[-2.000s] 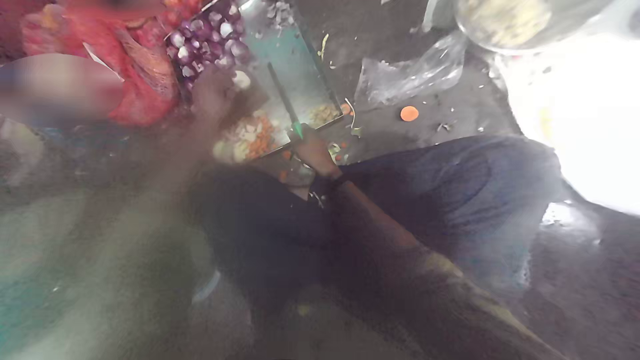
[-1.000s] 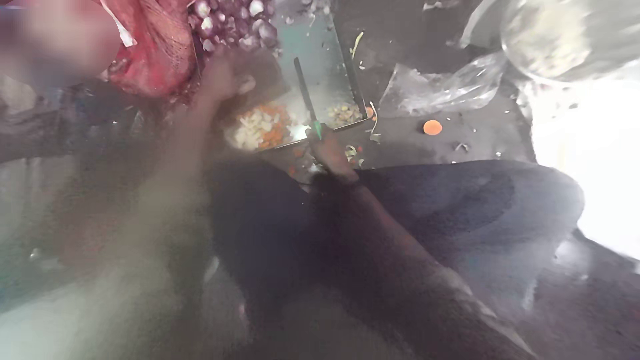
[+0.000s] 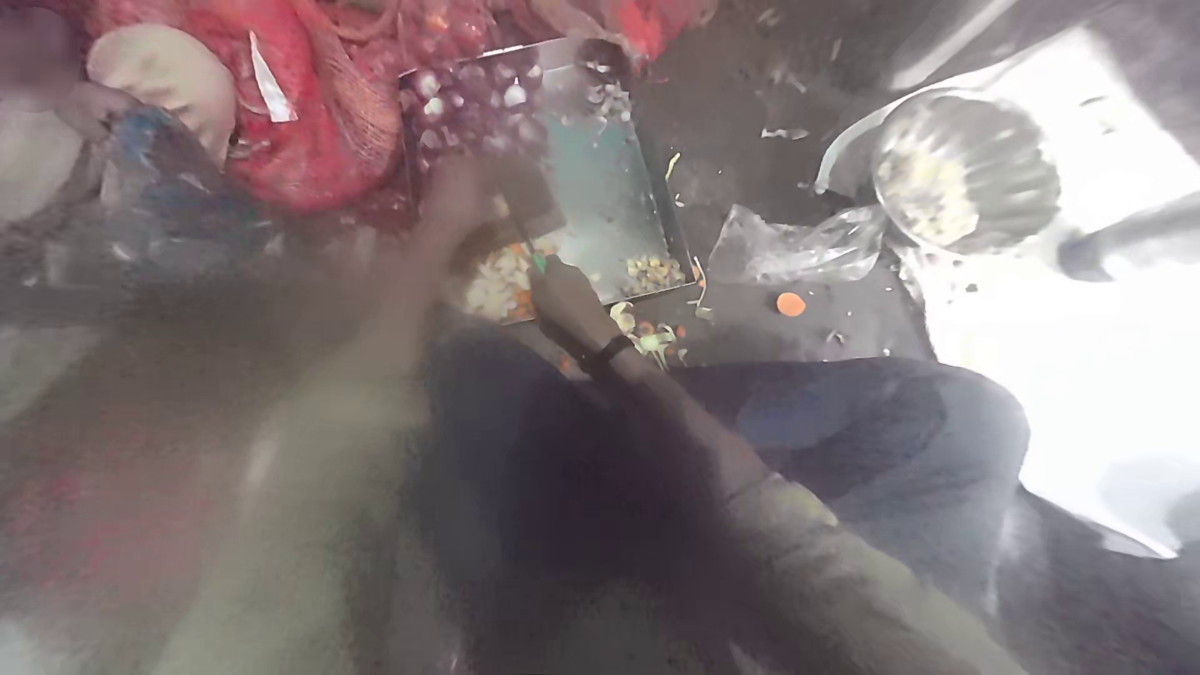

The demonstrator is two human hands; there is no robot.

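My right hand (image 3: pixel 569 298) is closed on a green-handled knife (image 3: pixel 538 259) at the near edge of a metal tray (image 3: pixel 600 178); the blade points up and left toward my left hand. My left hand (image 3: pixel 469 202) is blurred over the tray's left side, and whether it holds something cannot be made out. Chopped pale and orange vegetable pieces (image 3: pixel 497 286) lie in the near left corner. A small pile of pale pieces (image 3: pixel 653 273) sits in the near right corner. Purple-and-white onions (image 3: pixel 469 108) fill the far left part.
Red mesh sacks (image 3: pixel 328 112) lie beyond the tray at the left. A clear plastic bag (image 3: pixel 797 246), an orange carrot slice (image 3: pixel 790 305) and vegetable scraps (image 3: pixel 653 339) are on the floor. At the right, a metal bowl (image 3: pixel 1008 178) with pale pieces stands by a white sheet (image 3: pixel 1059 347).
The knife's blade has turned further left, toward my left hand, and my two hands are closer together. The view has shifted.
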